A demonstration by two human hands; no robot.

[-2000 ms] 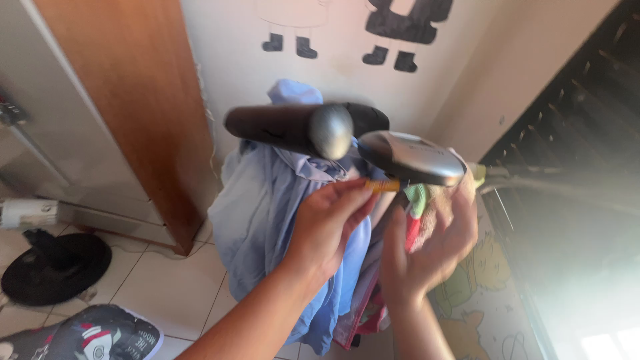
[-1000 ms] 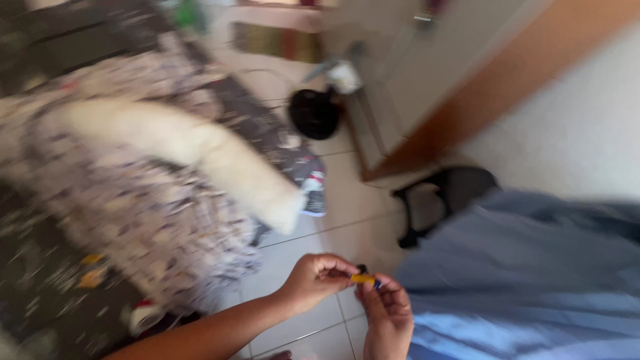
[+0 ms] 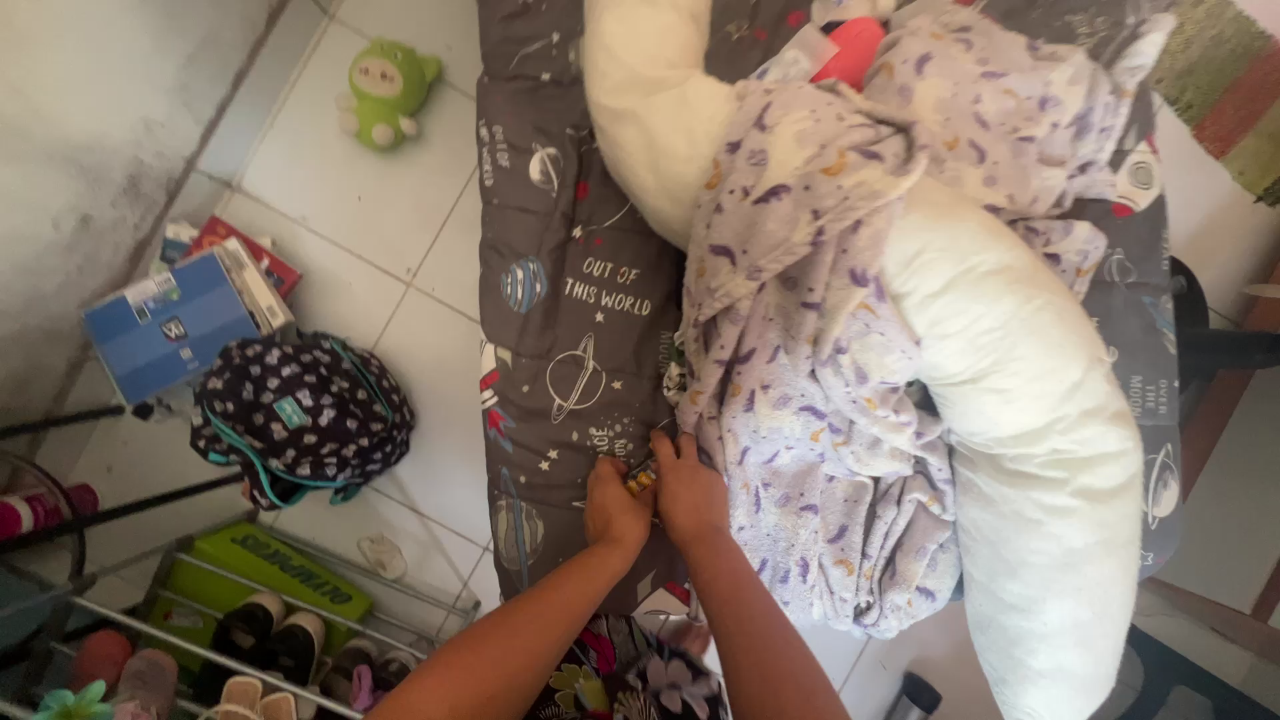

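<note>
A small yellow item (image 3: 640, 478), too small to name, is pinched between my left hand (image 3: 615, 505) and my right hand (image 3: 692, 490). Both hands are low over the dark, space-print mattress (image 3: 600, 340), close to its near edge. Right beside my right hand lies a crumpled pale blanket (image 3: 800, 350) with purple and orange figures. A long white bolster pillow (image 3: 1040, 370) curves across the bed, with part of the blanket over it. Fingertips hide much of the yellow item.
On the tiled floor at left are a green plush toy (image 3: 385, 92), a blue box (image 3: 170, 322), and a dark patterned backpack (image 3: 305, 415). A metal shoe rack (image 3: 250, 665) with shoes and a green box (image 3: 265, 590) stands at lower left. A striped mat (image 3: 1225, 100) lies at upper right.
The view has swung from the hanging blue clothes by the wall to the bed. My hands, still holding the small yellow item together, are now over the mattress.
</note>
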